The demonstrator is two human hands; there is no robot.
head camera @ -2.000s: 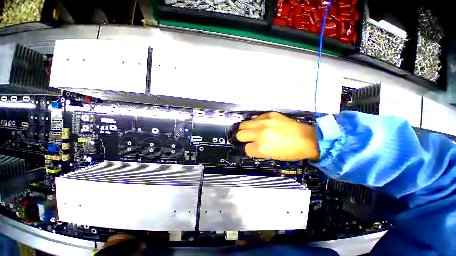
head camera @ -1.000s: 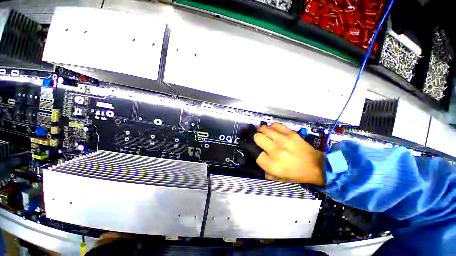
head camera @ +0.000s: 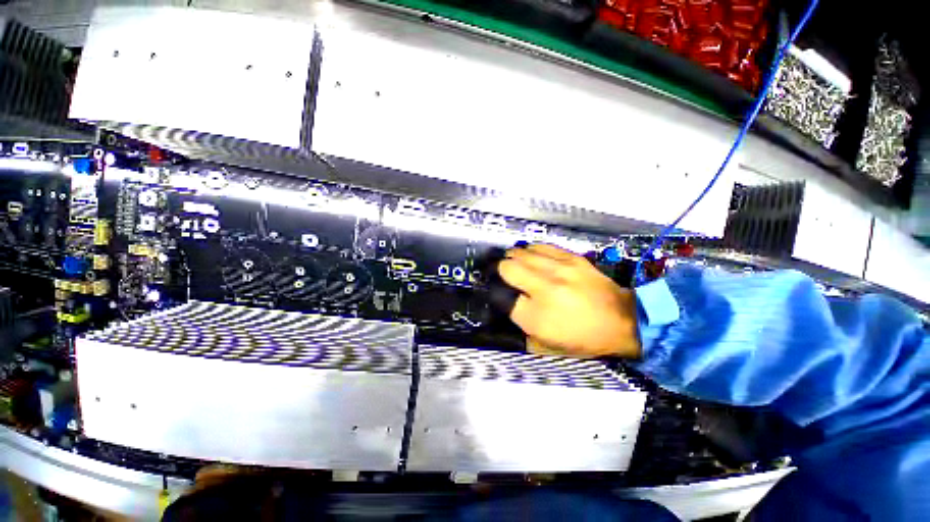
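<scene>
The long black circuit board (head camera: 337, 255) lies across the middle, with printed outlines and small parts. My right hand (head camera: 571, 304) comes in from the right in a blue sleeve and is over the board's right half, between the two heatsink rows. Its fingertips are dark, apparently in black finger cots, and blend into the board. Whether they pinch a component is hidden. A dark, brownish, blurred shape (head camera: 219, 489) at the bottom edge may be part of my left hand; it is cut off.
Silver finned heatsinks stand in front (head camera: 245, 408) and behind (head camera: 510, 133). A pale metal rail (head camera: 92, 479) runs along the near edge. Beyond are red bin parts (head camera: 704, 36) and silver bin parts (head camera: 811, 97). A blue cord (head camera: 729, 158) hangs down to my right wrist.
The view has shifted, so the bins sit higher and further right. My right hand remains over much the same part of the board, slightly changed in pose. The blue cord now curves more.
</scene>
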